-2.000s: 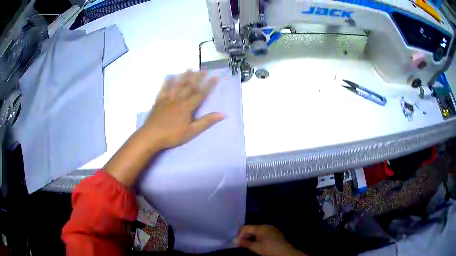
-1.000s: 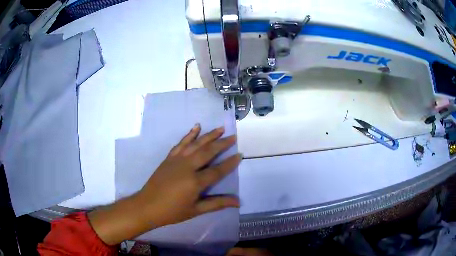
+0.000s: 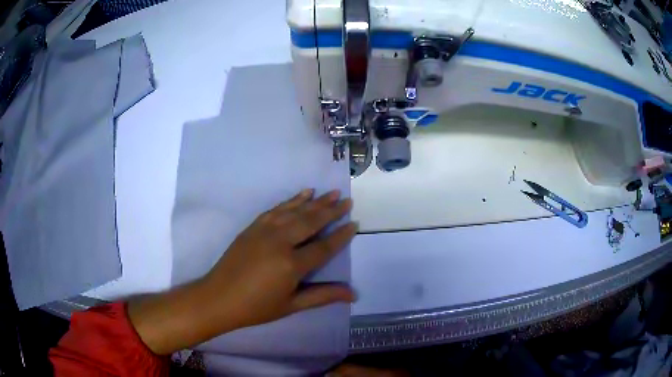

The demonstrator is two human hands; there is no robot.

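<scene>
A grey-lavender cut panel [image 3: 250,162] lies flat on the white table, with a stepped upper left edge. Its right edge runs under the presser foot [image 3: 339,151] of the white sewing machine [image 3: 471,74]. My left hand [image 3: 287,258] lies palm down on the panel below the presser foot, fingers spread, in a red sleeve. My right hand [image 3: 365,370] is only a sliver at the bottom edge, beside the panel's lower right corner; its fingers are cut off by the picture's edge.
A stack of cut panels [image 3: 63,177] lies at the table's left, a tab at its upper right. Blue-handled thread snips [image 3: 556,202] lie right of the needle, with small dark bits [image 3: 619,227] beyond. The ruler-marked front edge [image 3: 457,329] curves below. Dark cloth lies at lower right.
The panel has moved away from me under the presser foot, its stepped edge now further up. Earlier my left hand came down the panel towards me. The view has moved closer to the machine.
</scene>
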